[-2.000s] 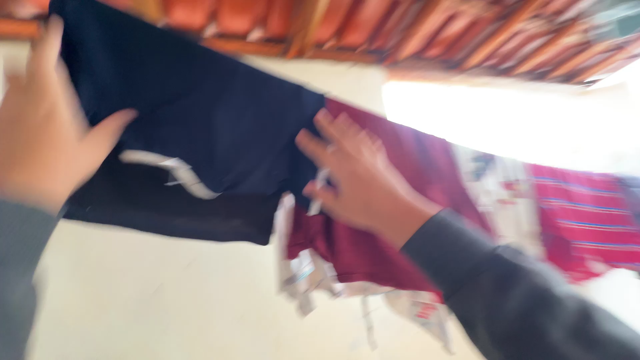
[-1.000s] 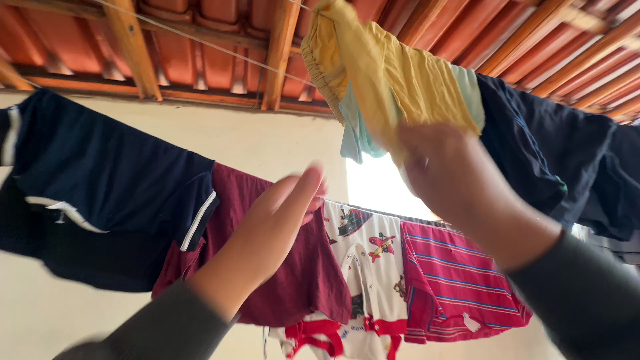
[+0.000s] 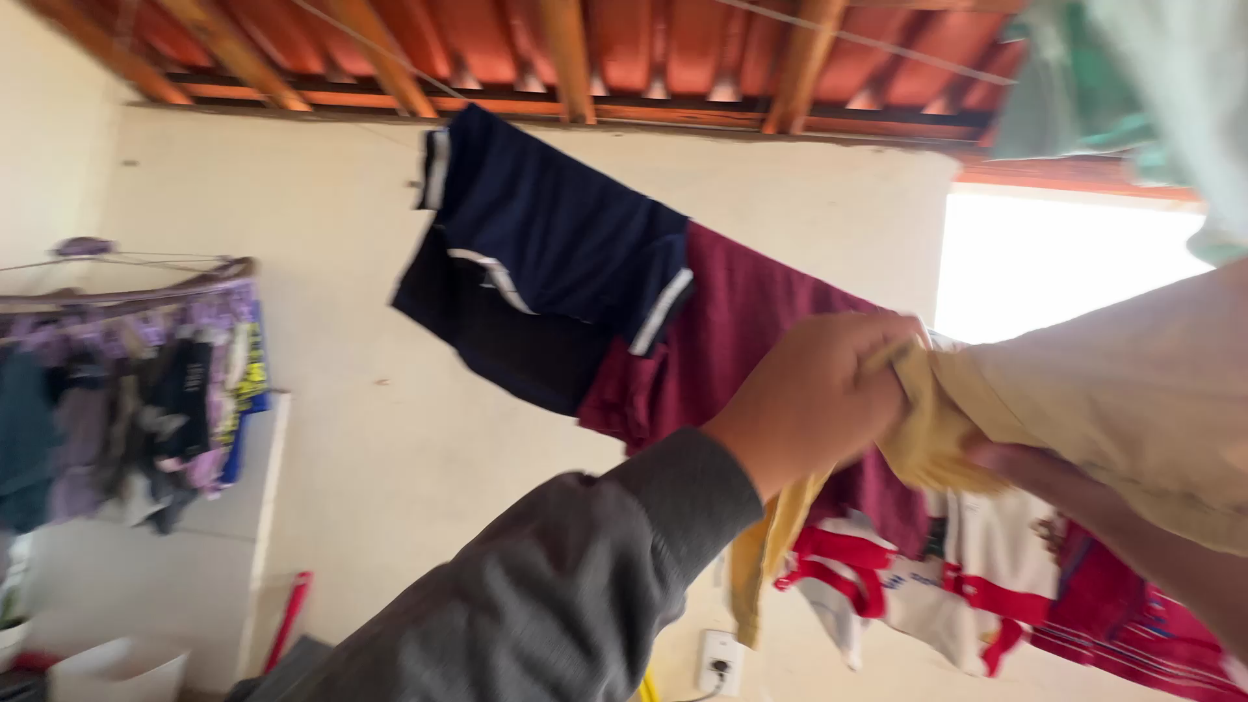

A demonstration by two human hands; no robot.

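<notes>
My left hand (image 3: 824, 395), in a dark grey sleeve, grips the edge of a yellow garment (image 3: 931, 419) right of centre. My right hand (image 3: 1004, 463) is at the same garment from the right, largely covered by its cloth, so its fingers are hidden. A yellow strip of cloth hangs below my left hand. Behind, a navy shirt with white trim (image 3: 575, 234) and a maroon garment (image 3: 741, 322) hang on a line. Lower right hang a white garment with red trim (image 3: 1004, 556) and a magenta striped garment (image 3: 1131, 604).
A round hanger (image 3: 127, 292) with small clothes hangs at the left. Green and white cloth (image 3: 1121, 107) hangs close at the upper right. Thin lines cross under the wooden beams (image 3: 565, 58). A wall socket (image 3: 720, 663) with a plug is low in the middle.
The yellow garment, which hung from an upper line one second ago, is now lower, in front of the maroon garment, with my left hand on it. The view has turned left.
</notes>
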